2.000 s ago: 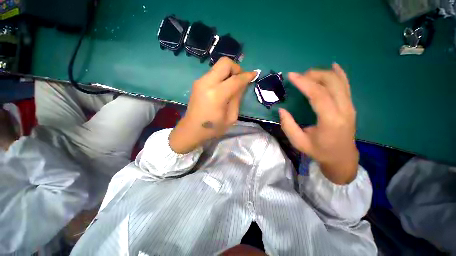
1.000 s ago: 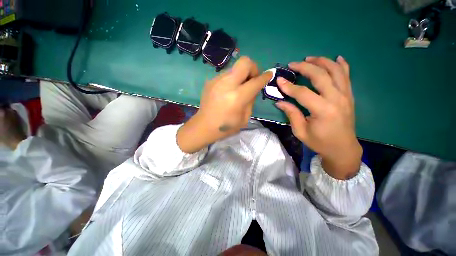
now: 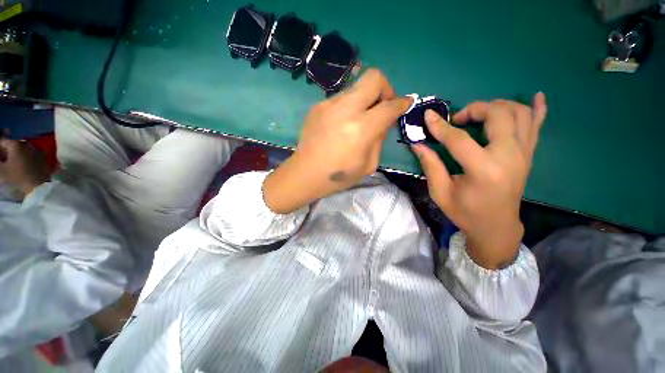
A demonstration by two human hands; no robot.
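Observation:
A black square watch head [image 3: 418, 119] lies on the green bench mat near its front edge, with a white patch on its glass that may be glare. My left hand [image 3: 345, 132] pinches a small white wipe [image 3: 413, 100] between its fingertips at the watch head's upper left edge. My right hand [image 3: 483, 162] holds the watch head from the right, one finger on the glass and the thumb at its lower edge. Its other fingers are spread. Three more black watch heads [image 3: 292, 43] lie side by side farther back, left of centre.
A metal clip-like part [image 3: 621, 49] lies at the back right. A black cable [image 3: 108, 87] runs down the bench's left side from a black box [image 3: 82, 16]. A seated person in a pale smock [image 3: 69, 240] is at the left, and another pale smock [image 3: 605, 291] at the right.
My right hand has come from open beside the watch head to holding it. The watch head and both hands have shifted right, and the white wipe now meets its edge.

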